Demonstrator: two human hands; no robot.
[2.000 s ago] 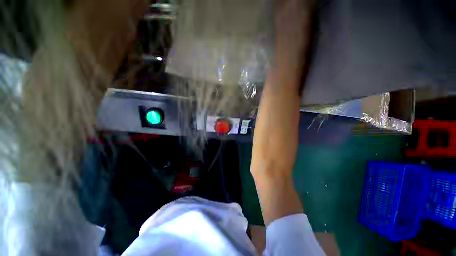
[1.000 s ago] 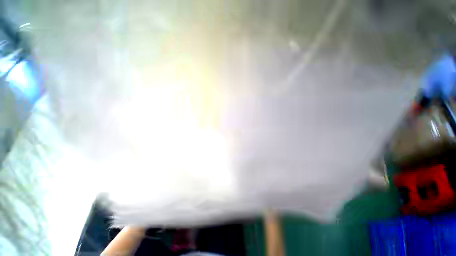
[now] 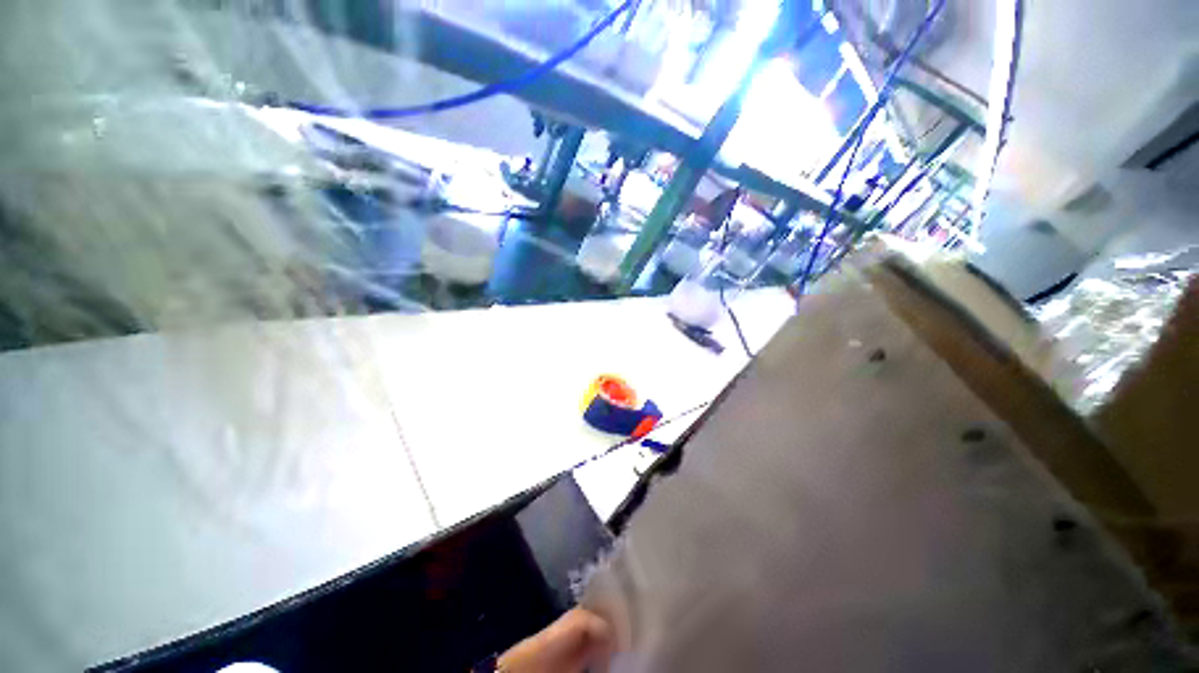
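The large grey-white machine body [image 3: 842, 487] with dark bolts fills the lower right of the view. A bare hand [image 3: 568, 642], which looks like my left hand, shows at the bottom edge against the machine's lower left edge. A dark band is at its wrist. Its fingers are hidden or blurred, so I cannot tell what it touches. My right hand is out of view or hidden behind the machine body.
A white bench [image 3: 263, 487] runs across the left and middle. A blue and orange tape dispenser [image 3: 621, 408] and a small dark tool [image 3: 697, 331] lie on it. Behind are green frames, blue cables and round whitish parts. Brown cardboard [image 3: 1164, 408] is at right. Pale strands blur the upper left.
The view has swung left and up, bringing the bench and hall into sight. The green and red buttons, seen earliest, are out of view. Only one hand shows now.
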